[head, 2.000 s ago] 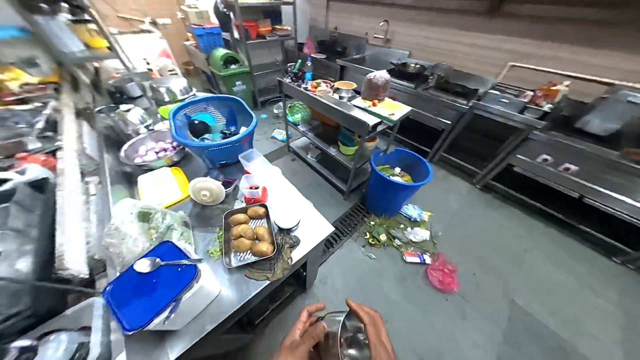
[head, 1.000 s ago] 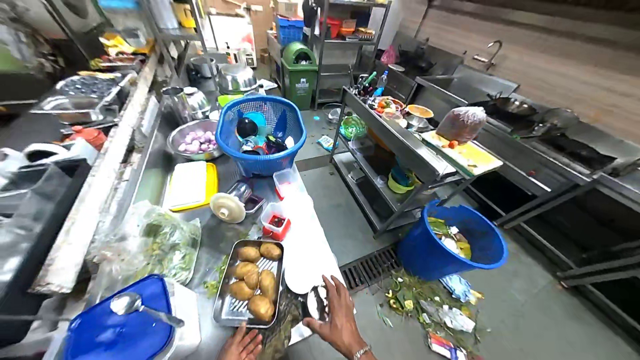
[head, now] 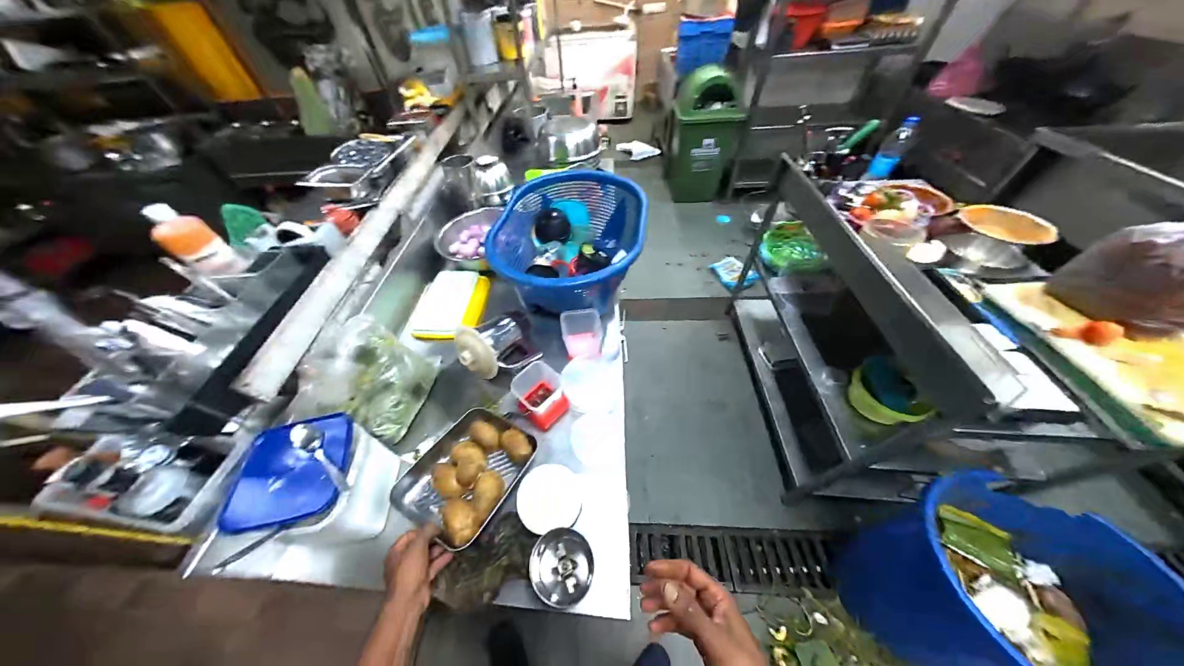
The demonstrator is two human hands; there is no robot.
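Observation:
My left hand (head: pixel 414 566) is at the near corner of a metal tray (head: pixel 421 499) of brown potatoes (head: pixel 470 467), fingers at its rim; whether it grips the rim I cannot tell. My right hand (head: pixel 689 601) hangs past the table's right edge, fingers apart and slightly curled, holding nothing. Between the hands, a small round steel bowl (head: pixel 561 566) with pale bits inside stands on the steel table's near right corner. A dark, crumpled cloth-like thing (head: pixel 481 564) lies beside the tray. A white round lid or plate (head: pixel 549 499) sits just behind the bowl.
A blue-lidded white container (head: pixel 287 474) bears a spoon. Farther back are a bag of greens (head: pixel 370 379), red-based containers (head: pixel 540 396) and a blue basket (head: pixel 566 236). Right of the aisle stand a steel rack table (head: pixel 888 305) and a blue waste tub (head: pixel 1054 555), with scraps on the floor.
Two seconds ago both hands held a steel bowl; now it stands on the table corner. My right hand has since moved off the table to the right. The view has turned left.

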